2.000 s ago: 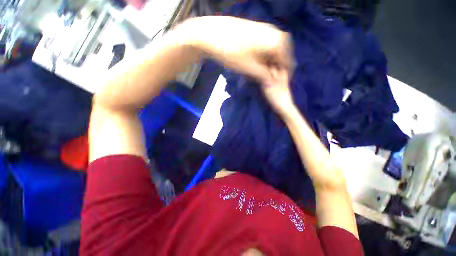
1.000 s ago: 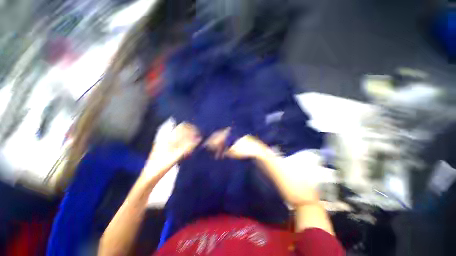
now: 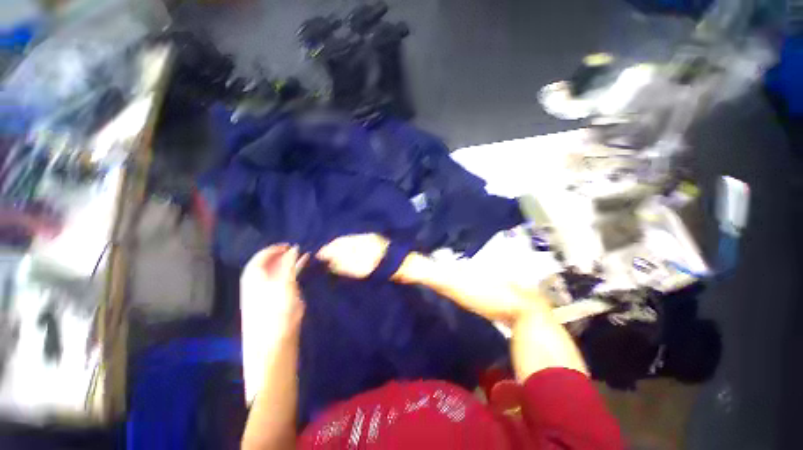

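A navy garment [image 3: 308, 176] lies heaped on the white table [image 3: 519, 163] and drapes down over my lap. My left hand [image 3: 275, 268] is at the heap's near left edge, its fingertips pinching the cloth. My right hand [image 3: 354, 255] is close beside it, its fingers on the same cloth, with a navy band of fabric across the back of the hand or wrist. The picture is blurred, so the exact part of the garment between the fingers cannot be told.
An off-white sewing machine [image 3: 607, 185] stands on the right of the table. A white box [image 3: 733, 204] with a blue tube is beyond it. A blue bin [image 3: 176, 378] is at lower left. Another cluttered table [image 3: 110, 264] is at far left. Dark cloth [image 3: 691, 347] lies at lower right.
My hands have come down from near the upper middle, where my left arm was raised, to the heap's near edge. The view has turned, with the machine now showing further up.
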